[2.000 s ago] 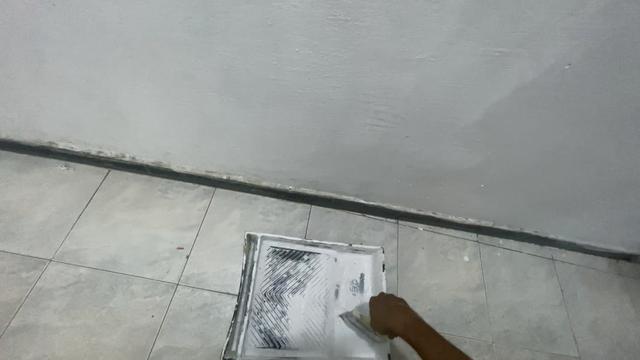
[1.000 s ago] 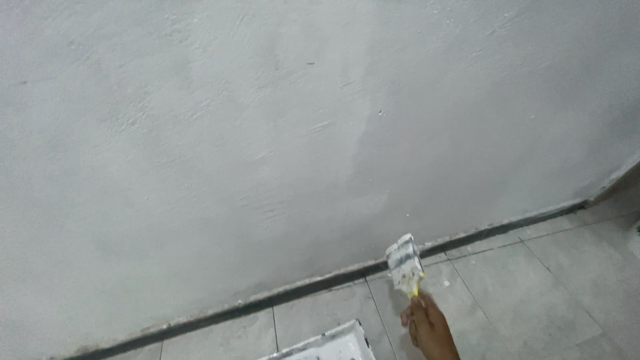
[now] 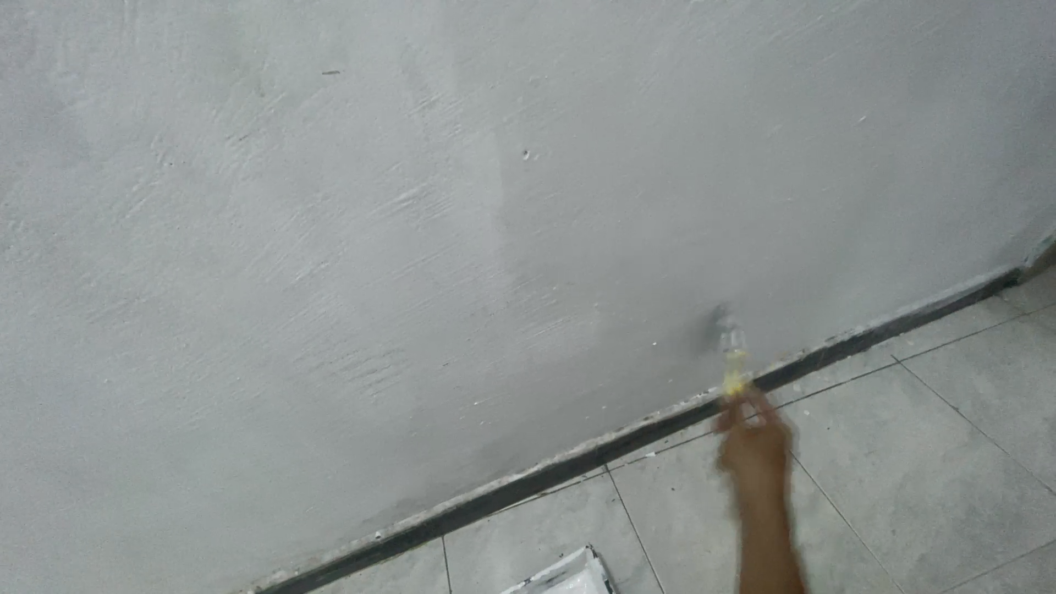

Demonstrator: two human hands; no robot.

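Observation:
My right hand [image 3: 755, 433] grips the yellow handle of a paintbrush [image 3: 733, 355], low at the right of the view. The brush points upward, its head blurred against the lower part of the grey-white wall [image 3: 495, 247], just above the dark baseboard [image 3: 660, 429]. Whether the bristles press on the wall is hard to tell from the blur. A corner of the white-smeared paint tray [image 3: 577, 573] shows at the bottom edge, left of my forearm. My left hand is out of the frame.
Grey floor tiles [image 3: 949, 445] with dark joints run along the wall's foot. The baseboard slants up to the right, to a corner or edge [image 3: 1027, 268] at the far right. White specks lie on the floor beside it.
My right hand was at the paint tray two seconds ago and then lifted the brush to the baseboard. Now the brush is at the lower wall. The view has swung, leaving only a tray corner visible.

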